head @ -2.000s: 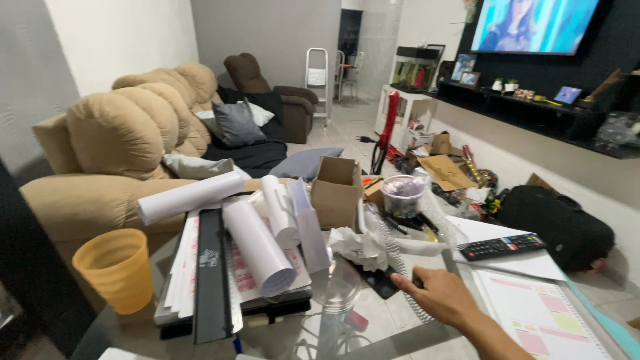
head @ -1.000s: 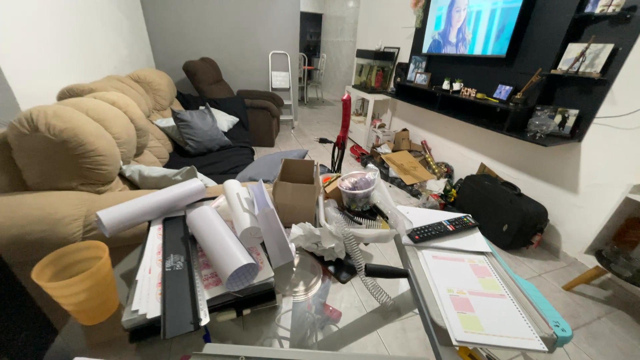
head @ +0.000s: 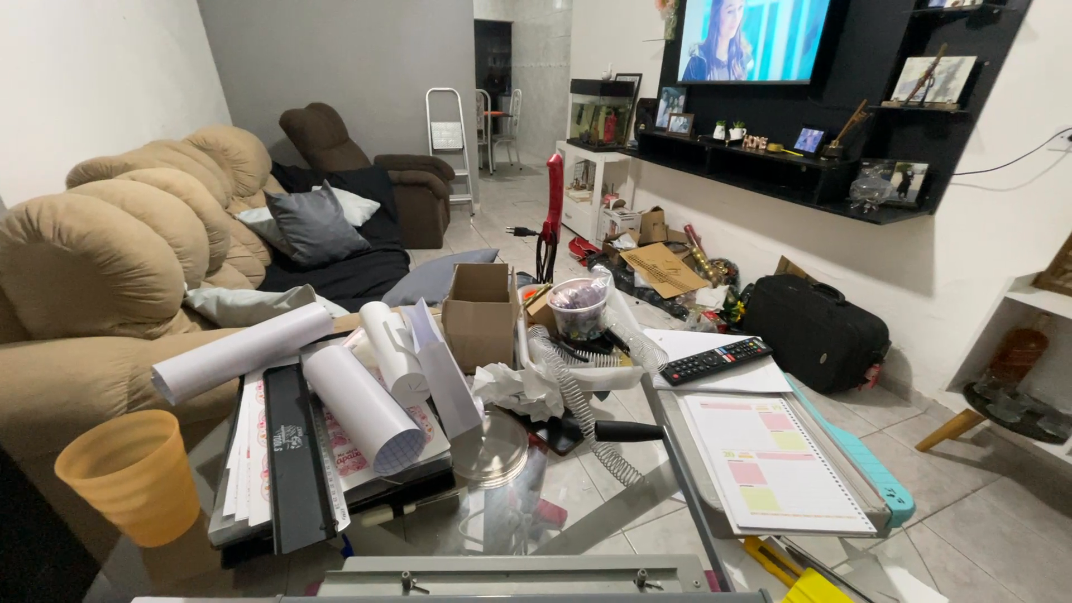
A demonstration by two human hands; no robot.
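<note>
Neither my left hand nor my right hand is in view. Near the bottom edge lies a grey metal frame (head: 511, 576) with two screws. A hole-punched planner page stack (head: 779, 465) rests on a grey and teal paper trimmer (head: 871, 469), with a black remote control (head: 716, 360) on white paper behind it. A black handle (head: 628, 431) lies beside a clear spiral binding coil (head: 578, 410). Rolled white papers (head: 364, 410) lie over a pile of printed sheets and a black ruler-like bar (head: 295, 461). An orange plastic cup (head: 130, 477) stands at the left.
A cardboard box (head: 480, 314), a tub of small items (head: 579, 308) and crumpled paper (head: 519, 389) crowd the back of the glass table. A yellow utility knife (head: 770, 561) lies at the lower right. Beyond are a beige sofa (head: 92, 251) and a black suitcase (head: 816, 331).
Two seconds ago my right hand was at the black handle near the coil; it has left the view. The view has shifted to the right.
</note>
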